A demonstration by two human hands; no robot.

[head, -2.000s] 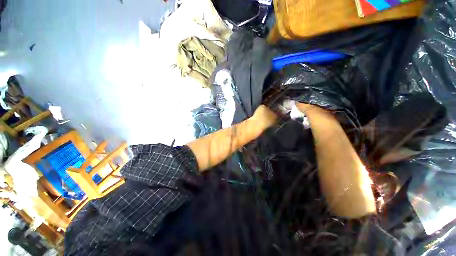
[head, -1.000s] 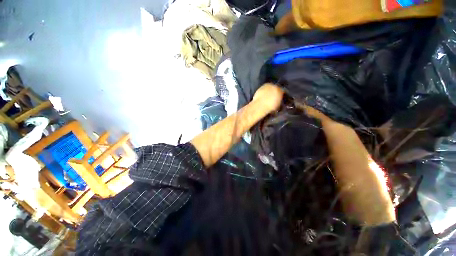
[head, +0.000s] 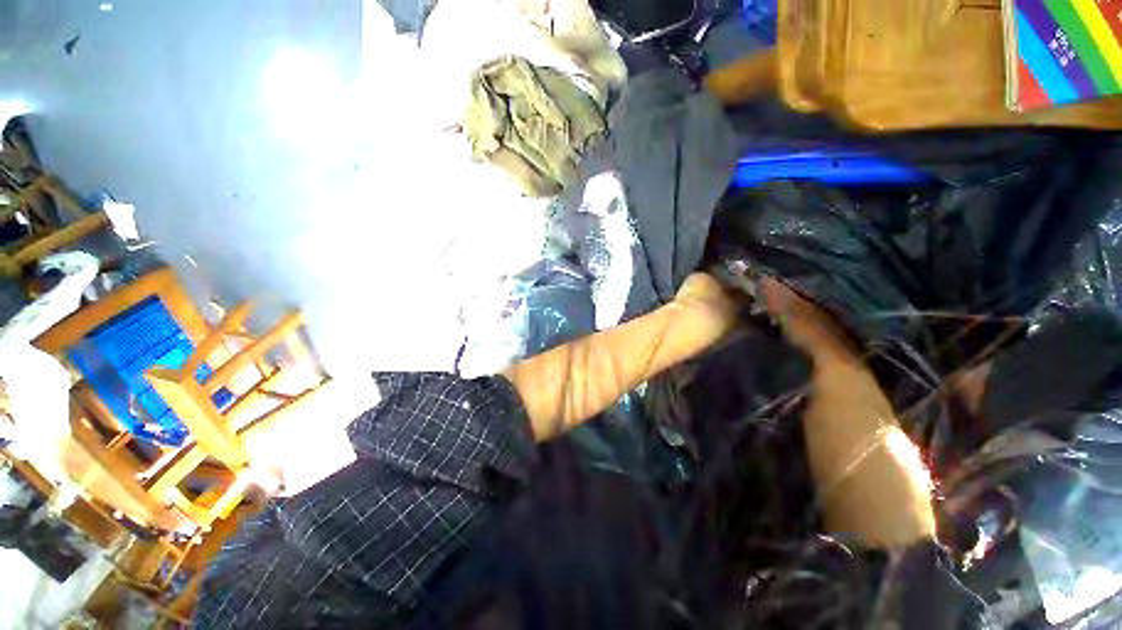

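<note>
Shiny black plastic bag (head: 849, 240) lies crinkled in front of me, beside a bright blue rim (head: 831, 169). Dark matt cloth (head: 671, 172) hangs left of the bag, and more dark cloth (head: 744, 382) lies below my hands. My left hand (head: 710, 299) is at the bag's near edge among the dark cloth; its fingers are hidden. My right hand (head: 775, 299) is close beside it, blurred and mostly covered by dark material; its fingers cannot be made out. Thin dark strands cross my right forearm.
Olive-khaki cloth (head: 535, 123) lies on a pale heap (head: 468, 43) at the upper left. A wooden table (head: 898, 62) with a rainbow-striped packet (head: 1068, 49) stands at the top right. A wooden chair with blue seat (head: 142, 357) is at left. Clear plastic (head: 1083, 529) lies at right.
The view has shifted, so the table and packet show more fully. The white bit between my hands two seconds ago is no longer visible. Both hands remain at the bag's near edge.
</note>
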